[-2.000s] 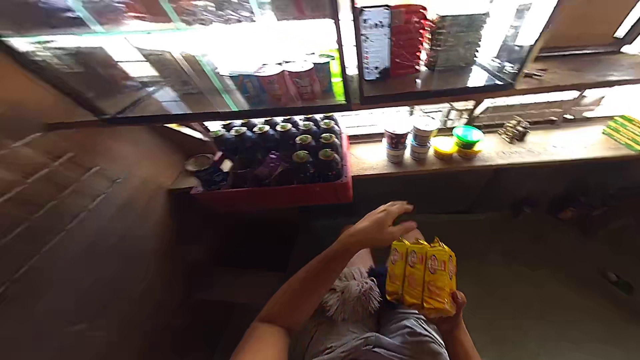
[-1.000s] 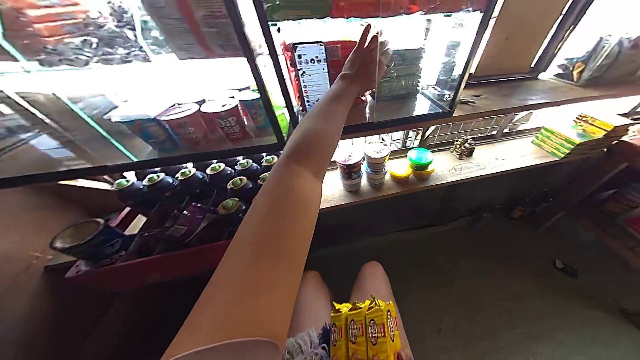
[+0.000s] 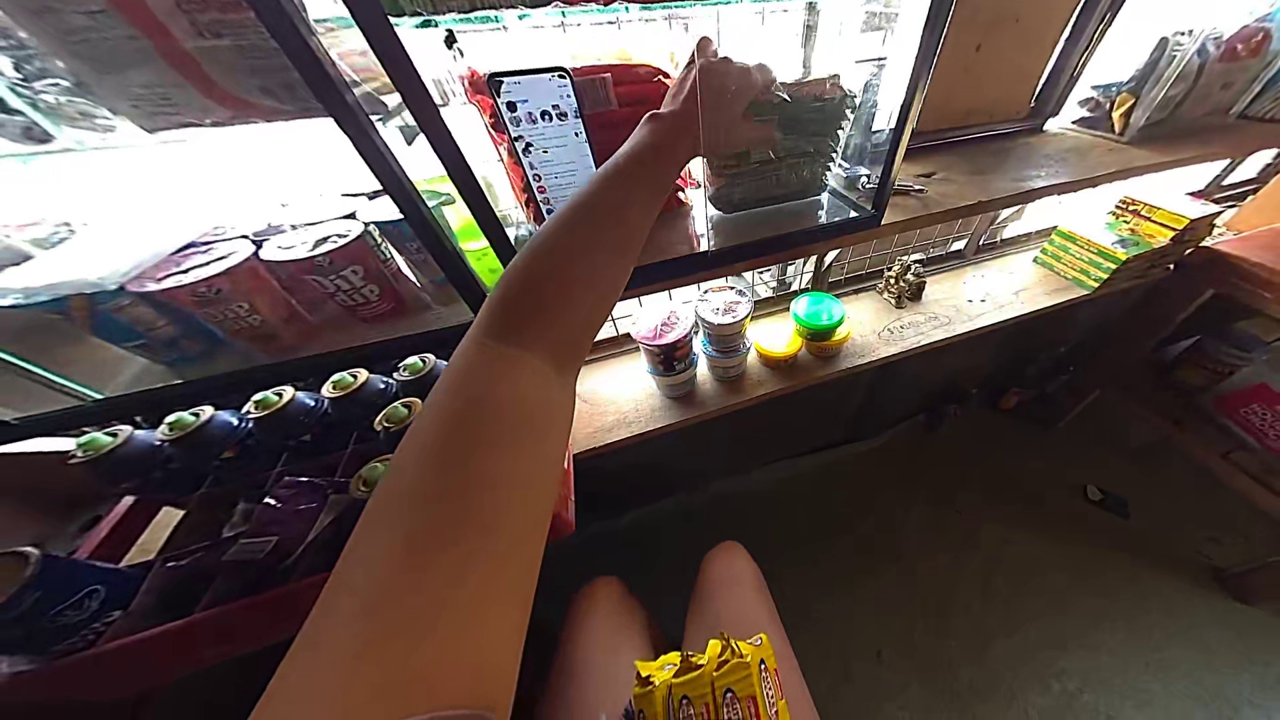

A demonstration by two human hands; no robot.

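My left arm stretches up across the view, and my left hand (image 3: 715, 95) is at the edge of a glass pane of the display case. Part of the hand shows hazily through the glass, beside a stack of dark packets (image 3: 775, 150); whether its fingers hold anything cannot be told. To its left, a smartphone (image 3: 545, 140) with a lit screen leans upright in front of red packs (image 3: 630, 105). Yellow snack packets (image 3: 715, 685) stand between my thighs at the bottom edge. My right hand is out of view.
Lidded tubs (image 3: 725, 320) and a green-lidded tub (image 3: 818, 312) stand on the wooden ledge (image 3: 910, 330). Yellow-green boxes (image 3: 1085, 258) lie at its right end. Dark bottles (image 3: 285, 415) fill a red crate (image 3: 190, 635) at left. Dip Dip canisters (image 3: 330, 280) sit behind glass.
My left hand has moved from beside the yellow packets up to the display case. The packets, earlier in my right hand, are now low between my thighs. The view has shifted.
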